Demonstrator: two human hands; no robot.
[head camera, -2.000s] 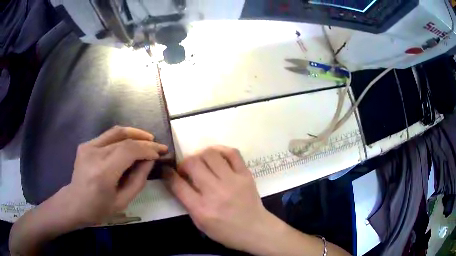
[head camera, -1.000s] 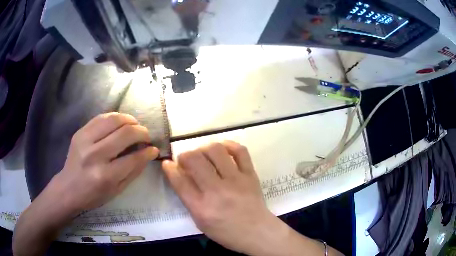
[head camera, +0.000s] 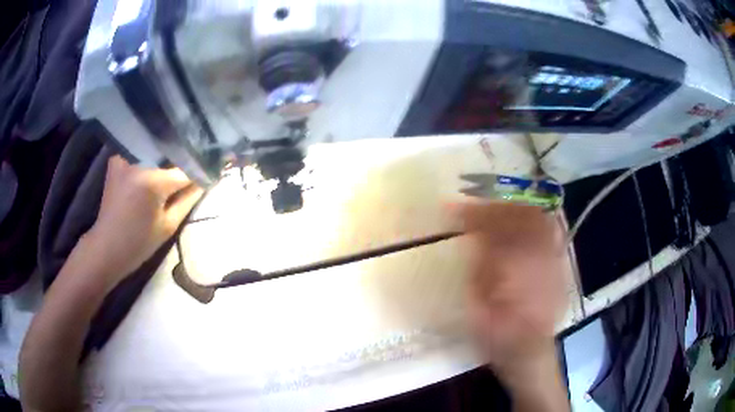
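Note:
My left hand (head camera: 139, 216) is curled beside the machine head, left of the needle area. Its fingertips are partly hidden by the head, so its grip is unclear. Dark grey cloth (head camera: 121, 310) lies under and beside that hand and wrist. The presser foot area (head camera: 286, 193) is under the bright lamp, with no cloth visible just in front of it. My right hand (head camera: 516, 278) is strongly blurred over the right part of the machine bed (head camera: 322, 310), just in front of the blue and green thread snips (head camera: 528, 190). Whether it touches them or holds anything cannot be told.
The white machine head (head camera: 363, 72) with its lit panel (head camera: 568, 87) spans the top. A pale cord (head camera: 600, 193) hangs right of the snips. Grey cloth (head camera: 657, 322) drapes at the right, and more dark cloth (head camera: 36, 121) is heaped at the left.
The grey panel and its seam edge have gone from the bed in front of the needle. My left hand has moved up beside the head; my right hand has moved right, toward the snips.

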